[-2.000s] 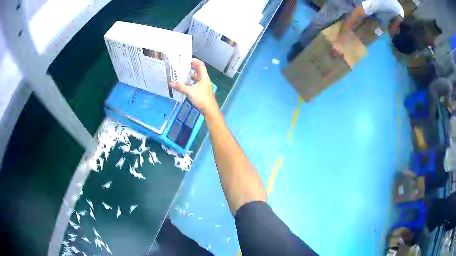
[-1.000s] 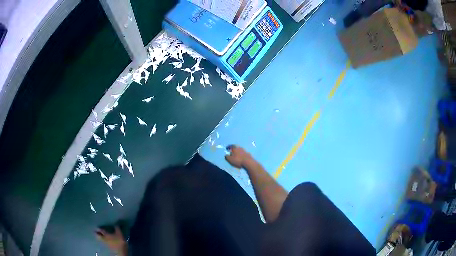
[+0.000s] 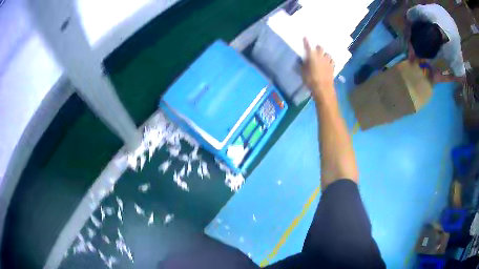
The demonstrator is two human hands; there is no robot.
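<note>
My right hand point(image 3: 318, 65) is over the stacked white boxes point(image 3: 304, 26) at the top, index finger stretched out and the other fingers partly bent. It holds nothing that I can see; whether it touches the top box is unclear. A blurred grey-white side of the stack shows left of my hand. The light-blue weighing scale point(image 3: 210, 97) stands left of the stack with nothing on its top plate. Its keypad and green displays face the bench edge. My left hand is not in view.
White scraps point(image 3: 184, 171) lie heaped and scattered on the green bench below the scale. A white rail point(image 3: 97, 184) and slanting post point(image 3: 100, 89) are at left. Beyond the bench, a person in a white top bends over a brown carton point(image 3: 386, 97) on the blue floor.
The white box earlier held at the scale, then lying on it, is gone from the plate. My right hand has moved up from beside the bench to the stack. My left hand has left view.
</note>
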